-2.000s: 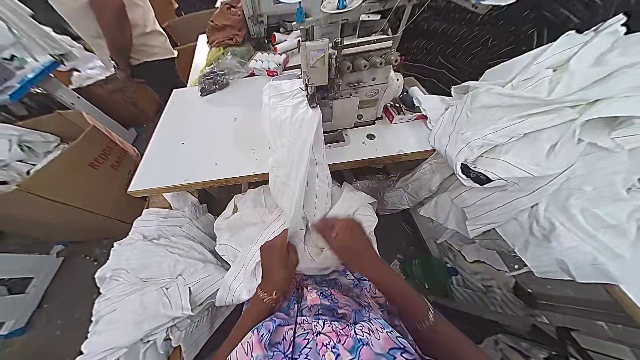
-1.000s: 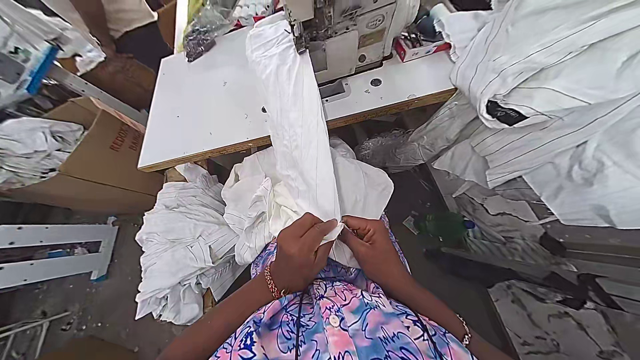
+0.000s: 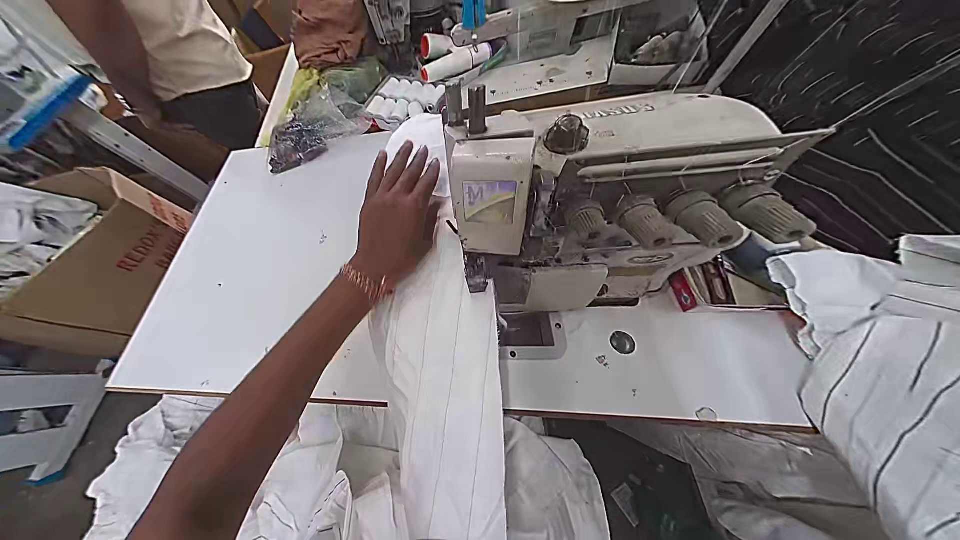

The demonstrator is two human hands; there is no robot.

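My left hand lies flat, fingers spread, on a white striped cloth just left of the overlock sewing machine's head. The cloth runs from beyond my fingertips past the presser foot, its right edge beside the foot, and hangs over the front edge of the white table. A beaded bracelet is on my left wrist. My right hand is out of view.
More striped cloth is heaped at the right and below the table's front edge. A cardboard box with cloth stands at the left. A plastic bag and thread spools lie at the back. A person stands back left.
Both hands held the cloth low near my lap one second ago. My left hand is now up on the cloth beside the machine head; my right hand has left view. The view has moved closer to the machine.
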